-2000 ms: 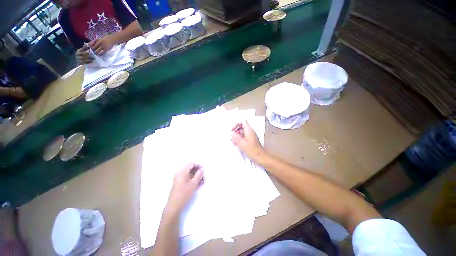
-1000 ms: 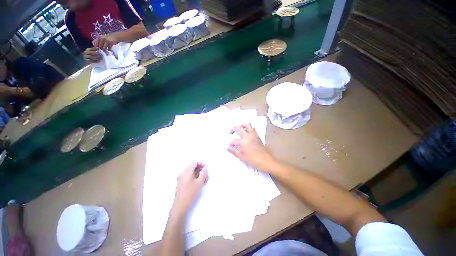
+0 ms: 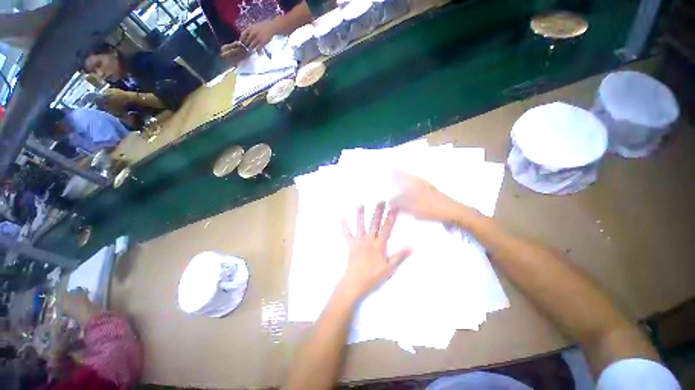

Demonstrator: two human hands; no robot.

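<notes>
A fanned stack of white paper sheets (image 3: pixel 434 297) lies flat on the cardboard-covered bench in front of me. My left hand (image 3: pixel 370 255) lies on the paper with its fingers spread and holds nothing. My right hand (image 3: pixel 415 196) is on or just over the upper part of the paper, blurred; its fingertips fade into the bright white, so its grip is unclear. A white wrapped stack (image 3: pixel 204 284) stands left of the paper. Two more, a near wrapped stack (image 3: pixel 558 145) and a far wrapped stack (image 3: pixel 635 110), stand to the right.
The green conveyor belt (image 3: pixel 366 114) runs beyond the bench, with round metal pieces (image 3: pixel 254 161) on it and another metal piece (image 3: pixel 558 26) at upper right. Workers sit across the belt. A person's red sleeve (image 3: pixel 114 346) is at lower left. A grey post (image 3: pixel 642 29) stands upper right.
The view has swung left, showing more workers and the red sleeve. My left hand has opened and spread flat on the paper. My right hand has come closer to it.
</notes>
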